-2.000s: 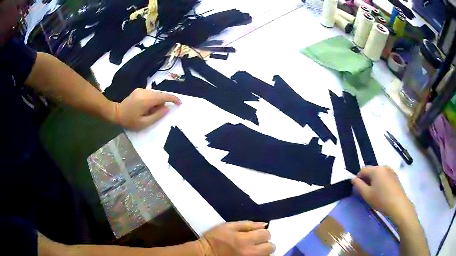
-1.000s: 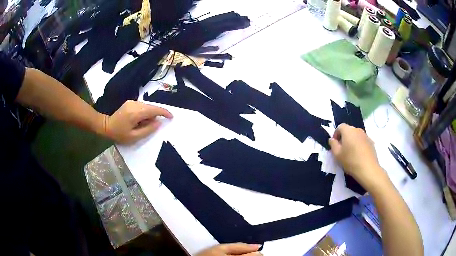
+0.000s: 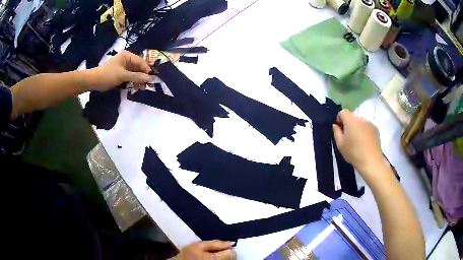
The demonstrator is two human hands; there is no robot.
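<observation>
My right hand (image 3: 358,139) pinches black fabric at the upper end of a pair of narrow black strips (image 3: 325,157). Another black strip (image 3: 294,91) slants up and left from there. My left hand (image 3: 208,250) is cut off by the bottom edge, its fingertips at the lower edge of a bent black strip (image 3: 274,224); its grip is unclear. A wide black panel (image 3: 246,175) lies between them. More black pieces (image 3: 251,109) lie beyond it. The blue see-through template (image 3: 332,236) shows at the bottom, touching the bent strip's right end.
Another person's hand (image 3: 122,71) is at the upper left, by a tangled black fabric pile (image 3: 175,23). A green cloth (image 3: 330,51), thread cones (image 3: 375,30) and a clear jar (image 3: 424,84) stand or lie at the upper right. A purple cloth (image 3: 447,167) is at the right.
My right hand has moved from the bent strip's end to the strip pair's upper end. A strip from the middle group now meets the pair. The other person's hand has moved towards the pile.
</observation>
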